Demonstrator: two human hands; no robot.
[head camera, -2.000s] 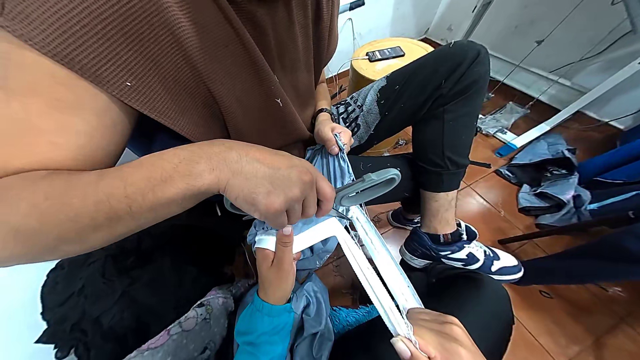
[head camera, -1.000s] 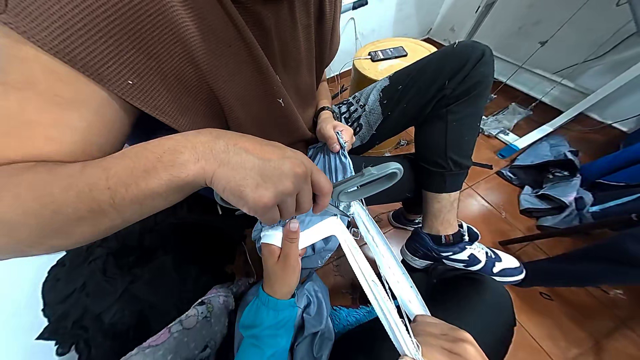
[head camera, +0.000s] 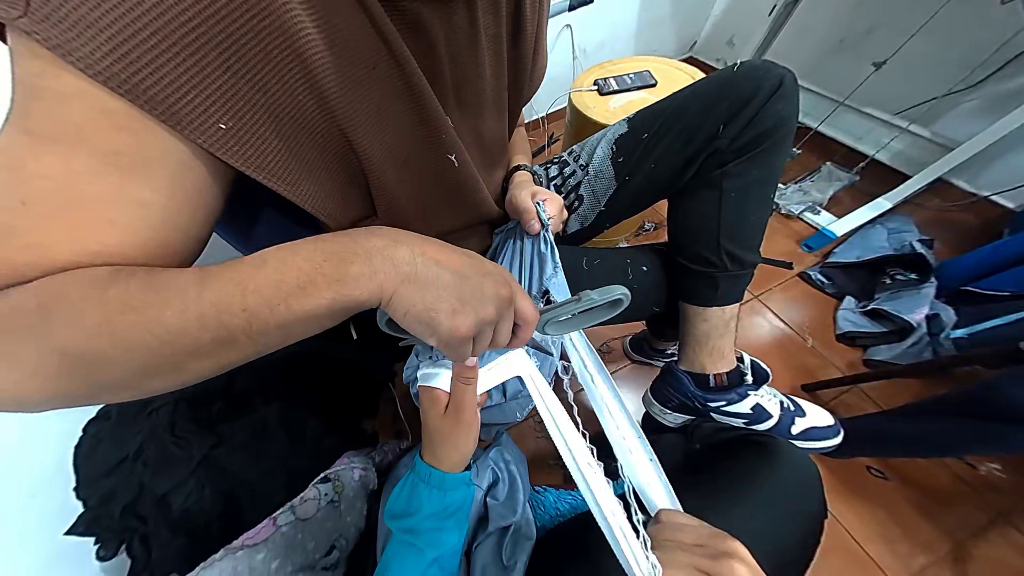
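Observation:
My left hand (head camera: 450, 416), in a teal sleeve, holds one end of a white fabric strip (head camera: 560, 424) with the thumb on top. The strip bends and runs down to my right hand (head camera: 696, 546), which grips it at the bottom edge beside a second pale strip (head camera: 616, 416). Loose looped threads (head camera: 588, 436) hang between them. A co-worker's hand (head camera: 460, 300) holds grey-handled scissors (head camera: 588, 310) just above my left thumb; the blades are mostly hidden. The co-worker's other hand (head camera: 534, 206) clasps gathered blue-grey fabric (head camera: 520, 256), which hangs behind the strips.
The co-worker sits opposite, a black-trousered leg (head camera: 712, 200) and sneaker (head camera: 744, 408) at the right. Black cloth (head camera: 216, 456) is heaped at the lower left. A phone (head camera: 626, 82) lies on a yellow drum (head camera: 588, 120). Grey and blue garments (head camera: 888, 280) lie at the far right.

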